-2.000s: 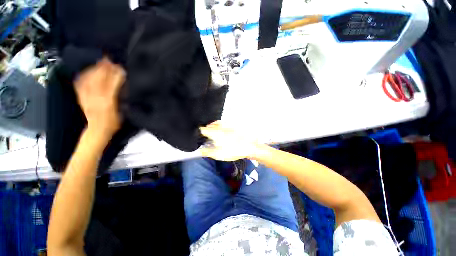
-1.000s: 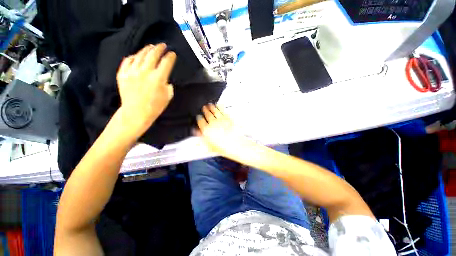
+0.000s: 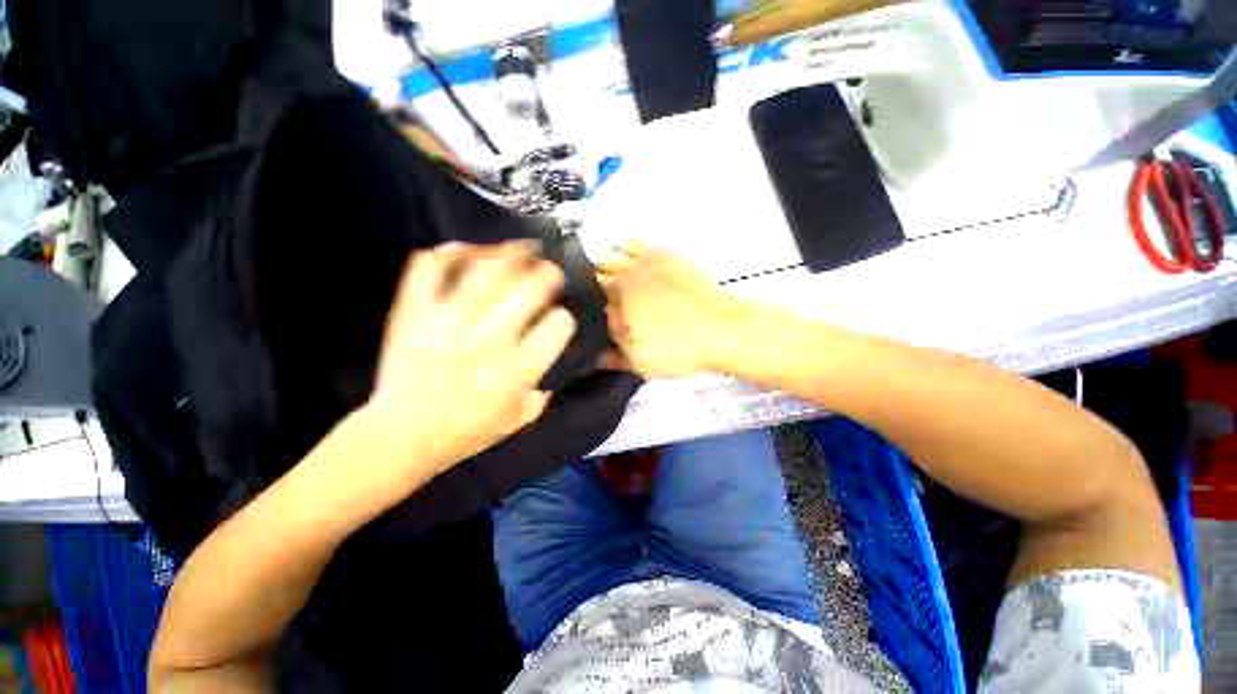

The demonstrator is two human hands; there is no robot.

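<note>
A large black garment (image 3: 204,325) lies heaped on the left of the white sewing table and hangs over its front edge. My left hand (image 3: 475,332) rests on the garment with fingers bent; whether it pinches the cloth is unclear. My right hand (image 3: 665,312) holds the garment's right edge between thumb and fingers, just in front of the presser foot area (image 3: 543,183). The needle point itself is hidden by metal parts and cloth.
A smartphone (image 3: 828,176) lies right of the needle area. Red-handled scissors (image 3: 1176,214) lie at the table's right end. A black strip (image 3: 668,61) hangs over the machine. A grey unit (image 3: 41,339) stands at left. A blue crate (image 3: 889,556) is below the table.
My left hand has moved right and down across the cloth. My right hand has moved up to the garment's edge near the presser foot. The view has shifted slightly.
</note>
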